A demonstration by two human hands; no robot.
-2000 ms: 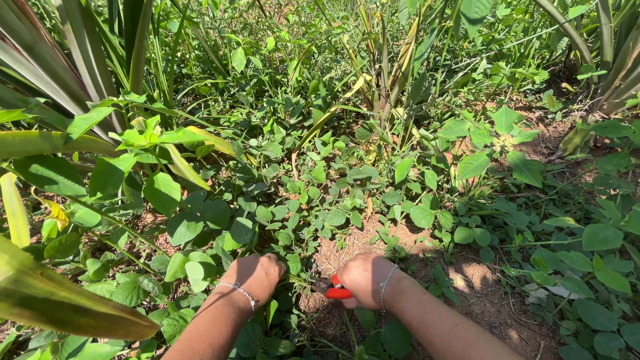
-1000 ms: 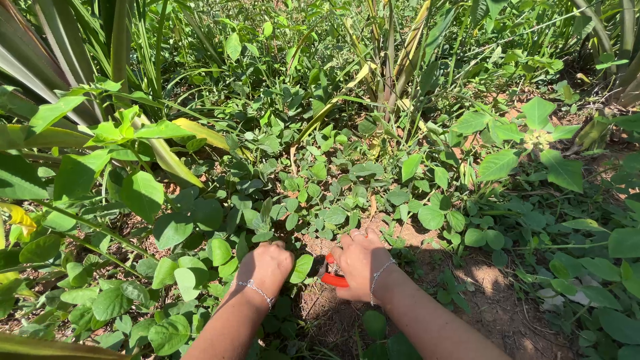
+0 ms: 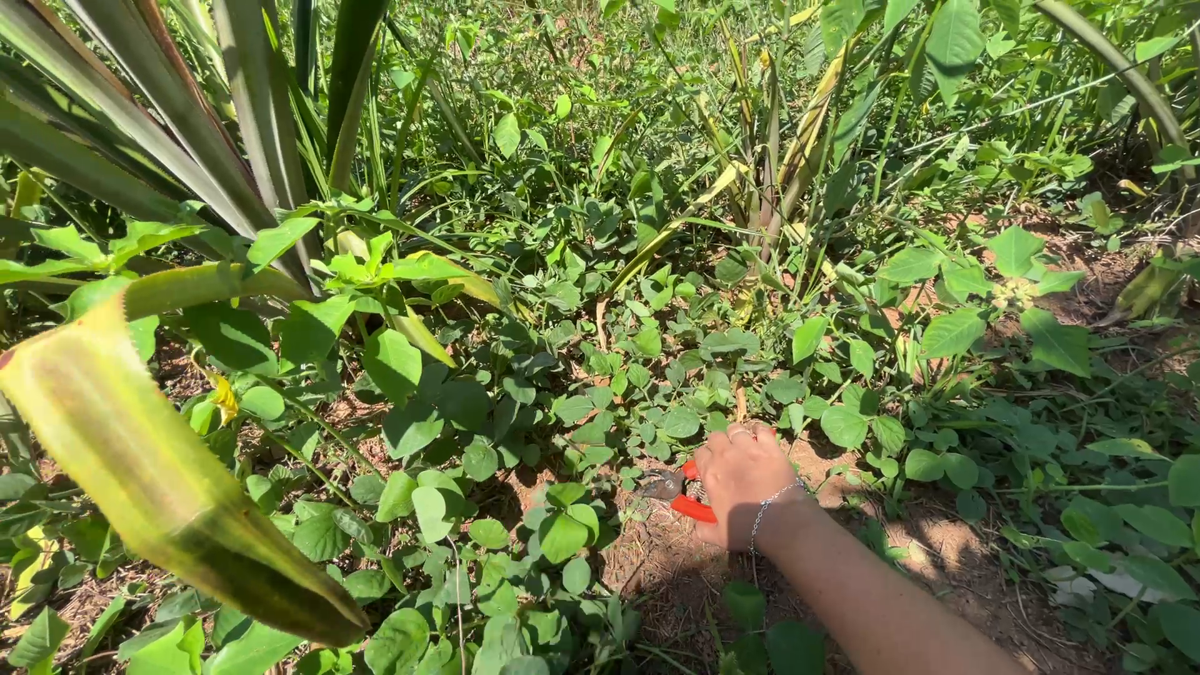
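Note:
My right hand point(image 3: 750, 483), with a ring and a chain bracelet, is closed around red-handled pruning shears point(image 3: 692, 506) low in the head view, right of centre. The metal blades point left, over dry soil at the edge of low round-leaved plants point(image 3: 562, 530). Part of the handles is hidden by my fingers. Whether the blades are apart I cannot tell. My left hand is out of the frame.
Long spiny-edged leaves point(image 3: 253, 122) rise at the upper left. A bent yellow-green leaf point(image 3: 159, 450) hangs close at the left. A clump of partly dried stalks point(image 3: 773, 169) stands beyond my hand. Bare reddish soil point(image 3: 947, 562) shows at the lower right.
My left hand, low beside the right one in both earlier frames, has left the view. My right hand still holds the shears near the same patch of soil.

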